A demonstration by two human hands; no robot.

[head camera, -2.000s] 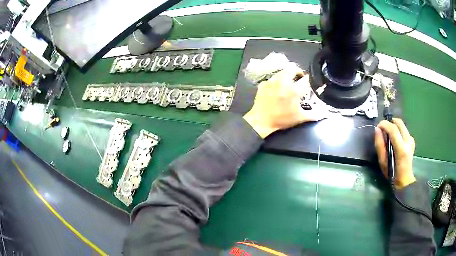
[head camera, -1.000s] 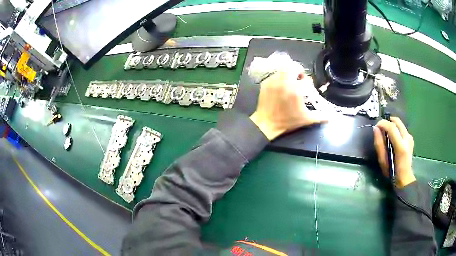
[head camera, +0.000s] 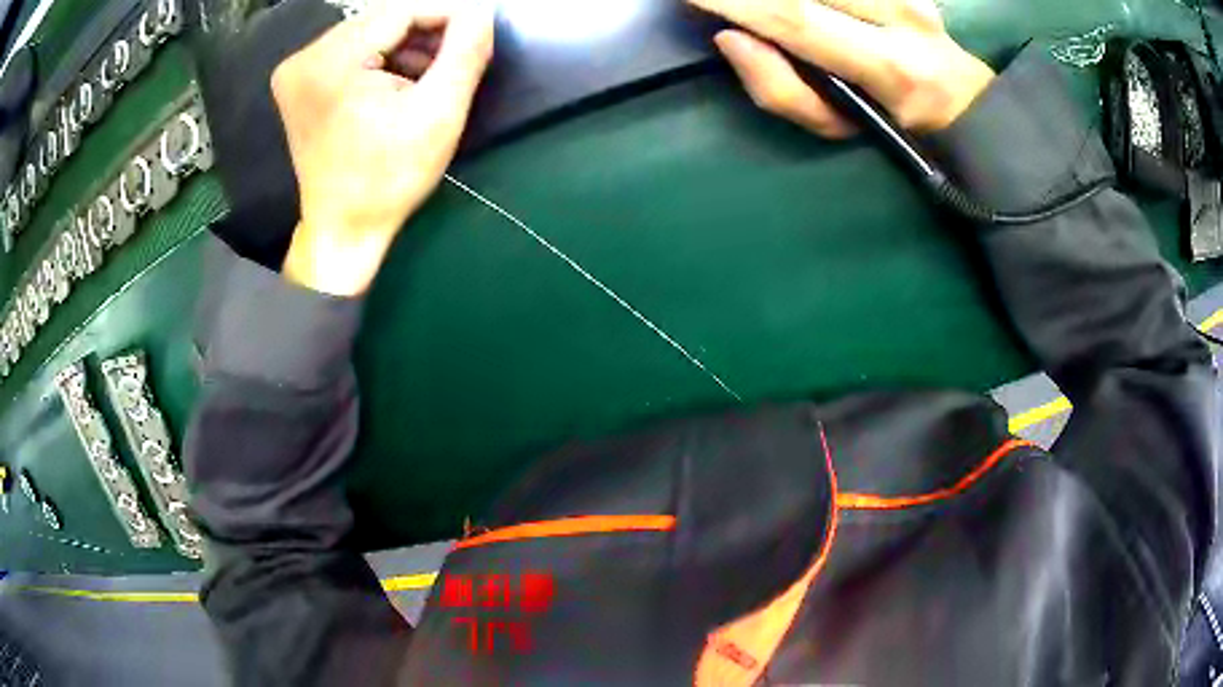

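Note:
My left hand (head camera: 382, 128) is at the upper left over the black work plate (head camera: 590, 87), fingers curled in; whether it holds a part cannot be seen. My right hand (head camera: 858, 61) is at the top right, closed around a slim dark corded hand tool (head camera: 879, 121). The tool's tip is out of view or hidden. Its black cable (head camera: 1026, 212) runs over the right sleeve. A bright white glow (head camera: 570, 14) lies on the plate between the hands at the top edge. The microscope head and any part under it are out of the picture.
Two rows of silver cast parts (head camera: 128, 192) lie on the green mat (head camera: 604, 282) at the upper left. Two single cast parts (head camera: 110, 456) lie below them. A black ringed item (head camera: 1149, 118) is at the upper right. The wearer's dark jacket (head camera: 604, 591) fills the bottom.
The view has tilted down and turned, so the microscope and monitor are out of frame and the jacket shows. My right hand has moved closer to the bright glow, still with the tool.

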